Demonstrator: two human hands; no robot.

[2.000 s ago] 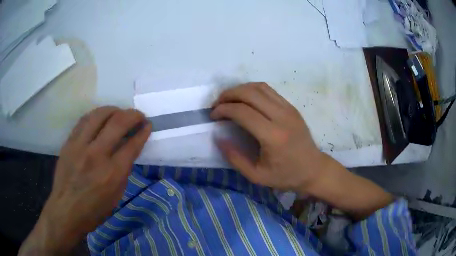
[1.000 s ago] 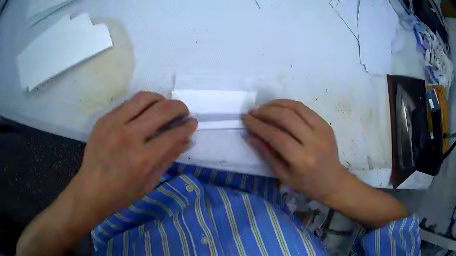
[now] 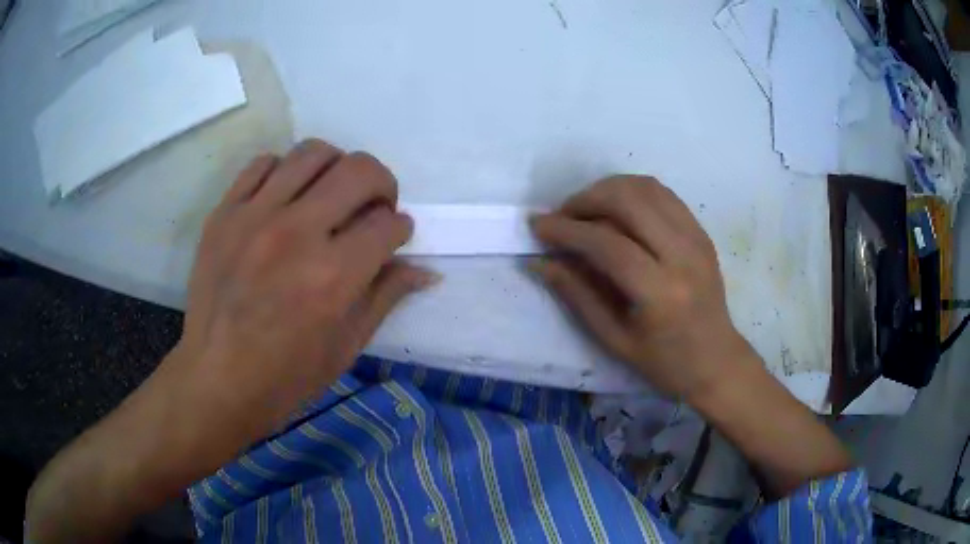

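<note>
A white placket piece [image 3: 468,230] lies as a narrow folded band on the table in front of me. My left hand [image 3: 303,244] grips its left end with the fingertips, and my right hand [image 3: 638,271] grips its right end. The ends of the band are hidden under the fingers. The grey metal strip is not visible; I cannot tell whether it is inside the fold.
A stack of unfolded white pieces [image 3: 138,112] lies at the left. The steam iron [image 3: 893,287] rests on a dark brown pad [image 3: 843,372] at the right, beside a yellow-orange block [image 3: 943,239]. Larger white sheets [image 3: 798,85] and tangled trimmings [image 3: 936,128] lie at the upper right.
The grey strip showed on the flat piece earlier and is now out of sight. The piece has become a narrow band. Both hands have stayed at its ends. The view has shifted.
</note>
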